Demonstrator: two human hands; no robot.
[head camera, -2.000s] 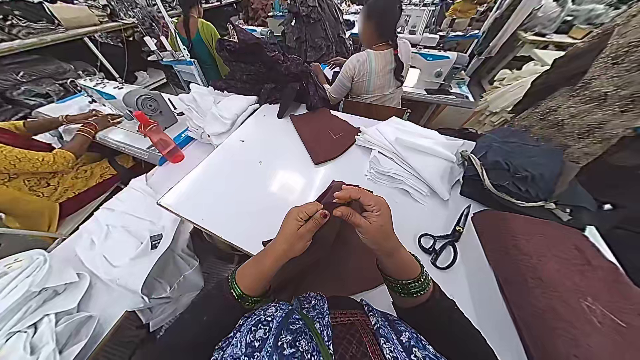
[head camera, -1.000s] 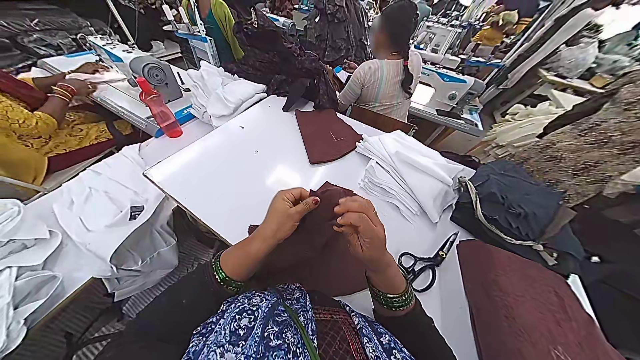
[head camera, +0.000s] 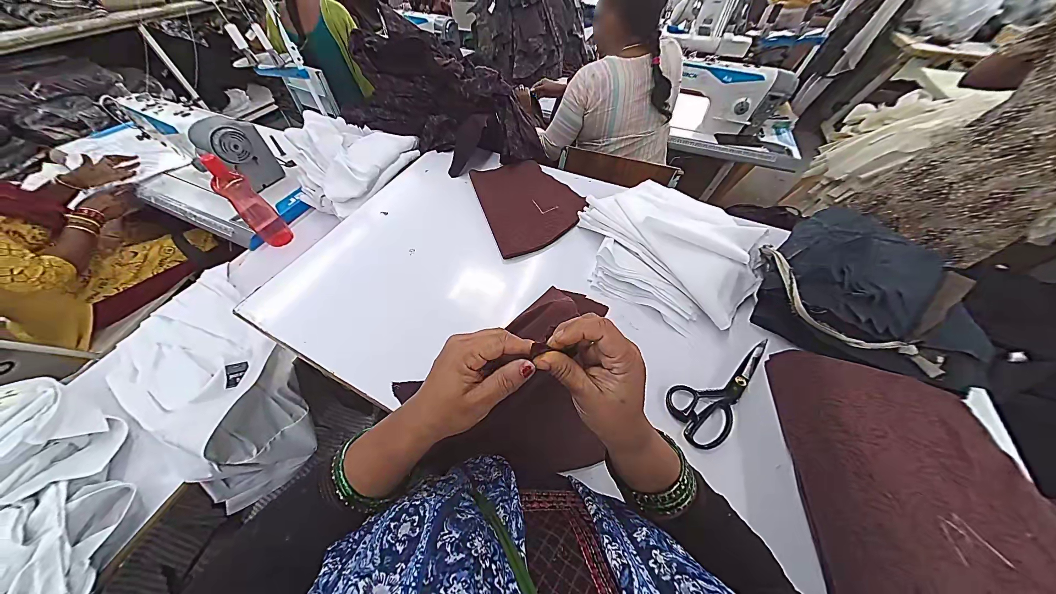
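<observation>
My left hand (head camera: 476, 381) and my right hand (head camera: 596, 371) meet above the near side of the white table (head camera: 371, 289). Between their thumbs and fingertips they pinch the edge of a maroon fabric piece (head camera: 528, 429), whose lower part hangs toward my lap. The exact fold in the pinch is hidden by the fingers. To the right of my right hand lie black-handled scissors (head camera: 716, 398), blades pointing up and right. Another maroon cut piece (head camera: 528, 206) with a chalk mark rests farther back, beside a stack of white fabric pieces (head camera: 676, 247).
A maroon fabric stack (head camera: 891, 478) and a dark bag (head camera: 858, 272) are at the right. White garments (head camera: 198, 379) lie at the left, below a red bottle (head camera: 245, 200). Co-workers sit by sewing machines at the left (head camera: 223, 140) and the back (head camera: 730, 91).
My hands were apart at the fabric's top edge one second ago; now their fingertips are together on it. The co-worker's hands at the left have shifted.
</observation>
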